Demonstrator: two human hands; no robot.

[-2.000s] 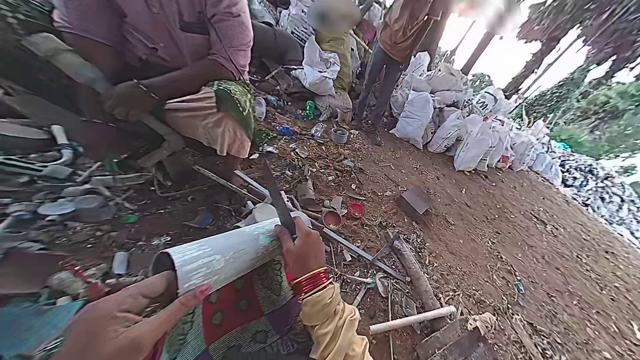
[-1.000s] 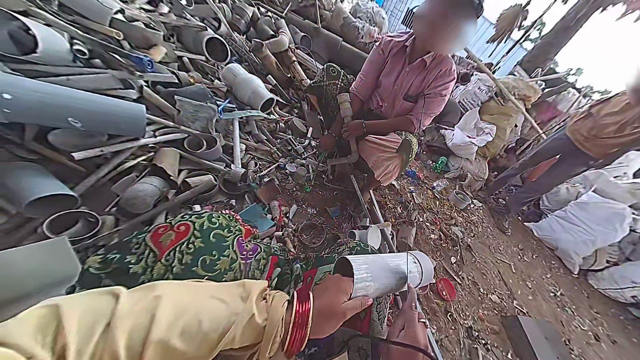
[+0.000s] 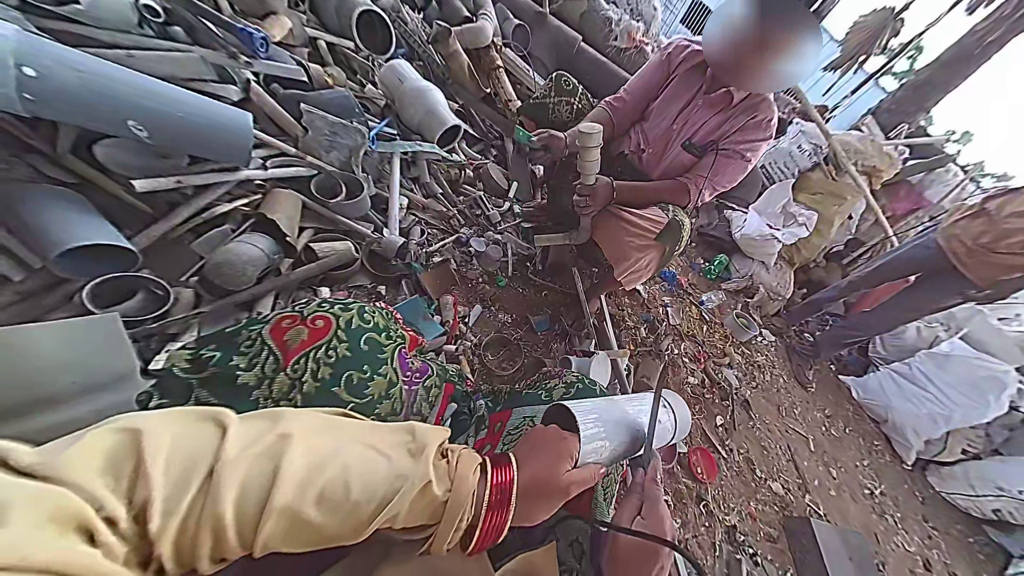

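A short grey-white plastic pipe point(image 3: 612, 428) with a wider collar at its far end lies over my patterned lap. My left hand point(image 3: 552, 474), with red and gold bangles, grips its open near end. In my right hand point(image 3: 640, 516) is a dark, narrow metal blade point(image 3: 654, 412), standing across the pipe beside the collar. The blade's lower end is hidden in my fingers. Whether its edge touches the pipe I cannot tell.
Scrap plastic pipes point(image 3: 184, 112) are heaped at left. Ahead, a seated person point(image 3: 680, 136) holds a jointed pipe point(image 3: 590, 160). Another person point(image 3: 920, 264) stands at right by white sacks point(image 3: 944, 396). A red lid point(image 3: 702, 464) and a dark block point(image 3: 828, 548) lie on the ground.
The view has swung left since the oldest frame. My right hand, over the pipe's far end two seconds ago, is now below it, still with the blade. The pipe remains in my left hand.
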